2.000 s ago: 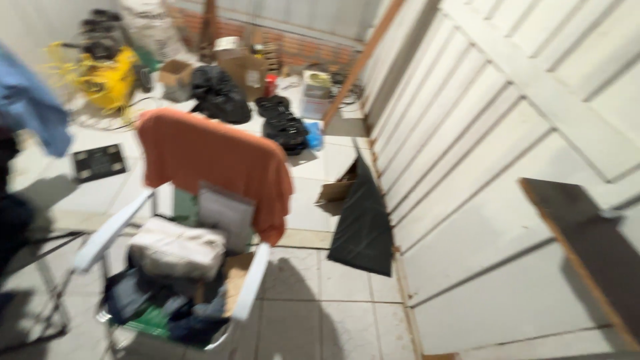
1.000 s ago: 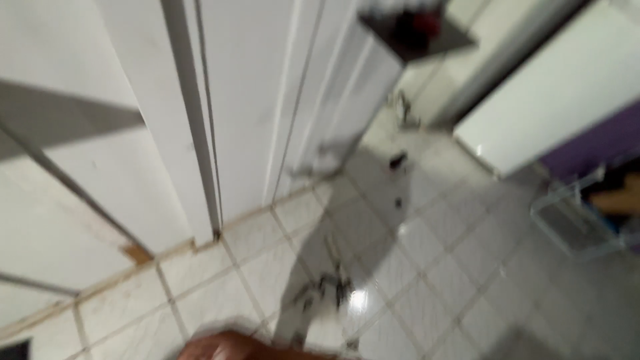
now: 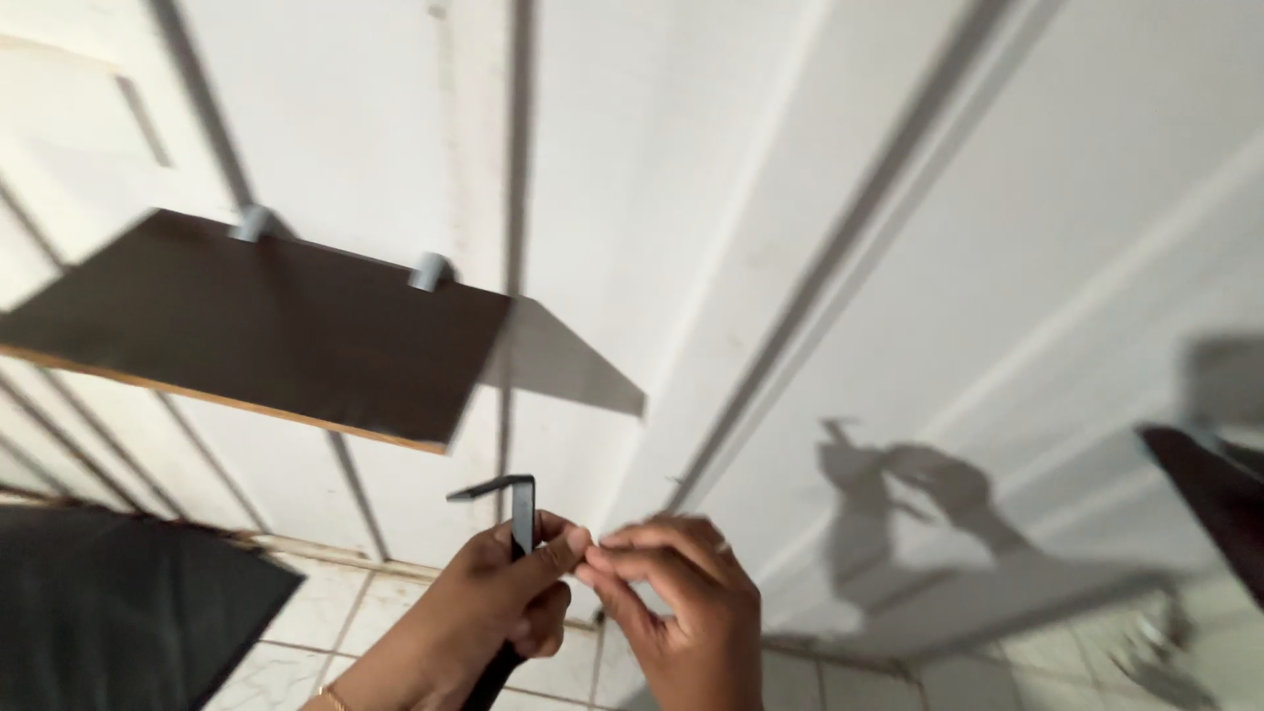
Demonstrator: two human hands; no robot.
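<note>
Near the bottom centre, my left hand (image 3: 509, 583) is closed around a tool with a flat, bent metal end (image 3: 521, 509) and a dark handle; its exact kind cannot be told. The handle runs down below the palm. My right hand (image 3: 681, 592) meets the left one, its thumb and fingertips pinched together against the left thumb and forefinger. Whether something small lies between those fingertips is hidden. Both hands are in front of a white panelled wall (image 3: 632, 197), and their shadow falls on it to the right.
A dark shelf board (image 3: 267, 326) juts from the wall at left on two metal brackets (image 3: 432, 272). Below it is a black sheet-like object (image 3: 118, 602). Another dark board edge (image 3: 1210, 504) shows at far right. White floor tiles (image 3: 326, 602) run along the wall's foot.
The view has swung to the wall and shelf. Both hands are now raised together in view, with the tool in the left; one second ago only part of a hand showed at the bottom edge.
</note>
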